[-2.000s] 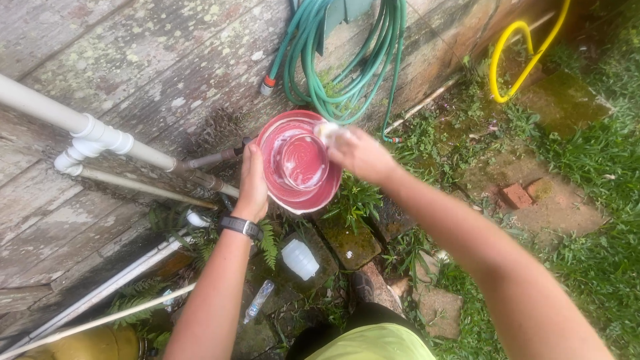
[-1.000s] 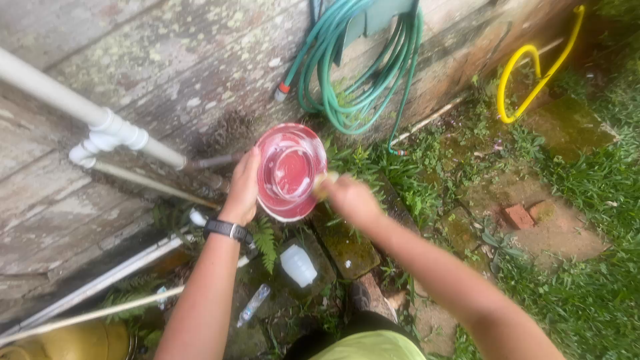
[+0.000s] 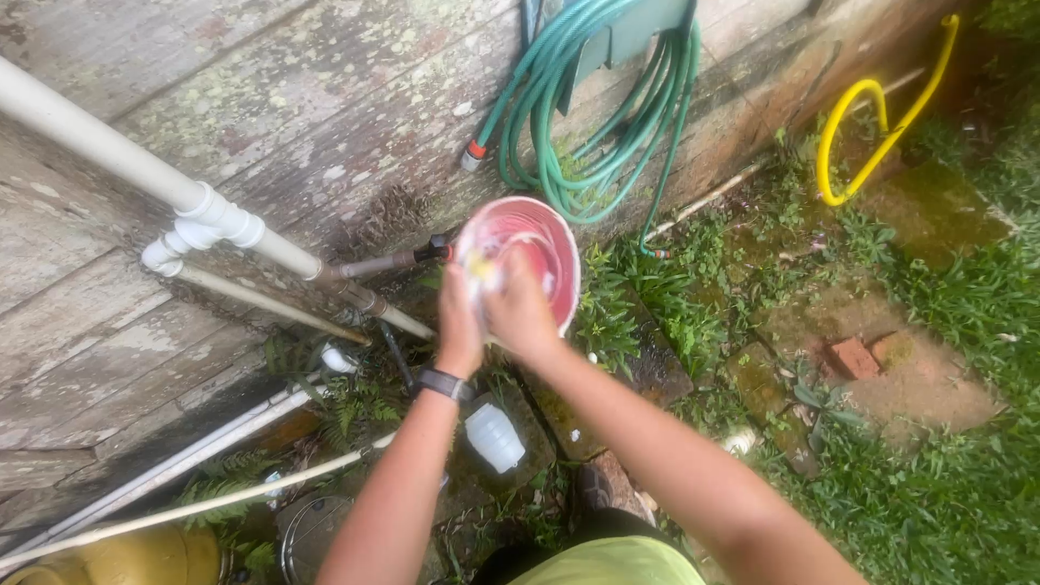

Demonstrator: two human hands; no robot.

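A red round container with a pale rim (image 3: 570, 280), its inside streaked with white suds, is held up near the wooden wall. My left hand (image 3: 461, 321), with a dark watch on the wrist, grips its left edge. Over the inside of the container is my right hand (image 3: 520, 313), closed on a small yellow and white sponge-like thing (image 3: 481, 272). Both hands are close together and blurred, so the fingertips and the exact hold are hard to see.
A green hose (image 3: 540, 122) hangs coiled on the wall, and white pipes (image 3: 106, 146) run along the left. A yellow hose (image 3: 827, 162), brick pieces (image 3: 853, 357), a translucent plastic container (image 3: 494, 439) and a yellow rounded vessel (image 3: 122, 561) lie around.
My right hand has moved from the container's right side to its left part, close beside my left hand. The red container has tilted.
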